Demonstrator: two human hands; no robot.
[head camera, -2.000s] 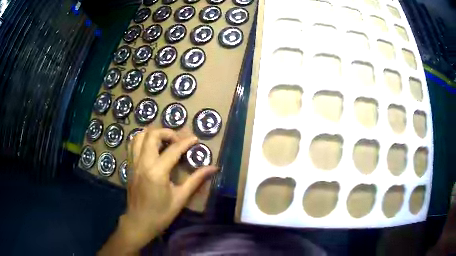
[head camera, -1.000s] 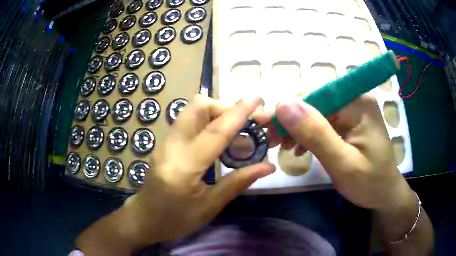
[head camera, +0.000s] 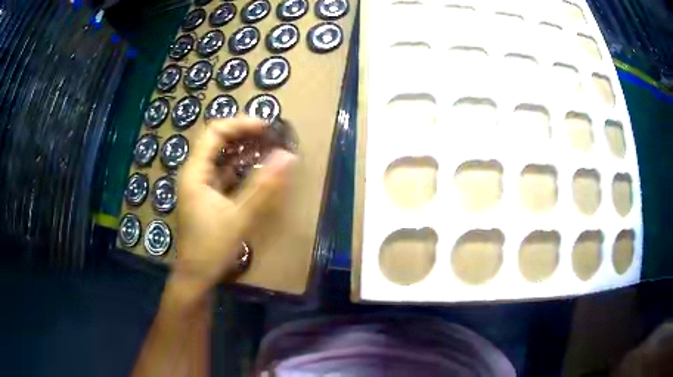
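My left hand (head camera: 229, 199), bare and motion-blurred, is over the brown cardboard sheet (head camera: 299, 221). Its thumb and index finger close on a dark-rimmed speaker (head camera: 280, 137), which is blurred and seems tilted. Rows of shiny speakers (head camera: 273, 71) lie front side up on the sheet, some hidden behind my left hand. One more speaker (head camera: 243, 255) shows partly beside my left wrist. A small blurred part of my right hand or forearm (head camera: 657, 355) is cut off at the lower right edge; its fingers do not show. The green probe is not visible.
The white tray (head camera: 443, 217), with rows of rounded pockets showing tan bottoms, lies right of the sheet across a narrow dark gap. A tall glossy striped stack (head camera: 44, 147) stands at the left. Yellow and blue tape lines (head camera: 642, 82) cross the green bench at the right.
My left hand has moved from over the tray's near left edge back to the sheet, onto another speaker. My right hand and the green probe have left the tray area. The previously held speaker no longer shows.
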